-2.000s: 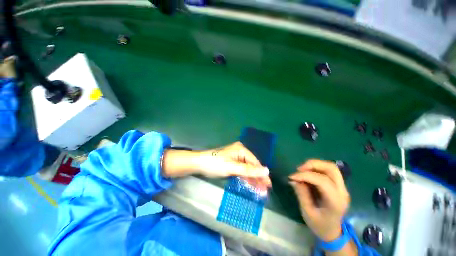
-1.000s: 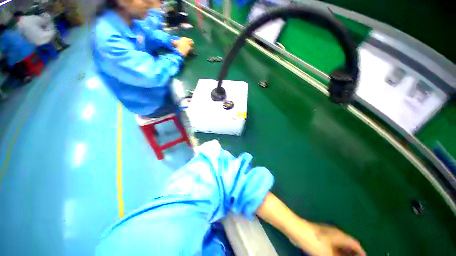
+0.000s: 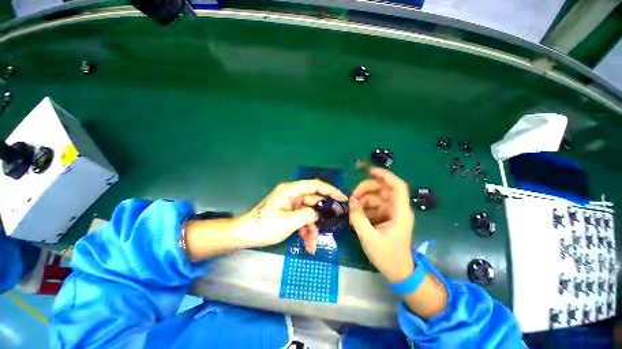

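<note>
My left hand (image 3: 290, 213) holds a round black housing (image 3: 330, 213) between thumb and fingers, above the blue work pad (image 3: 309, 278). My right hand (image 3: 382, 218) is beside it, with its thumb and fingertips at the housing's right edge. A small yellowish thing (image 3: 362, 164) shows at a raised right fingertip; I cannot tell what it is. Whether my right fingers grip the housing or a small part is too small to tell. A blue wrist strap (image 3: 411, 280) is on my right wrist.
Black round housings (image 3: 484, 223) lie right of my hands. Small legged parts (image 3: 457, 165) lie loose behind them. A white sheet (image 3: 532, 272) with rows of parts is at right, near a white cloth (image 3: 535, 135) and dark-blue pad (image 3: 551, 176). A white equipment box (image 3: 58, 174) stands left.
The view has swung back from the left-hand neighbour to the bench. Both hands are in view together, and my left hand now visibly holds a black housing.
</note>
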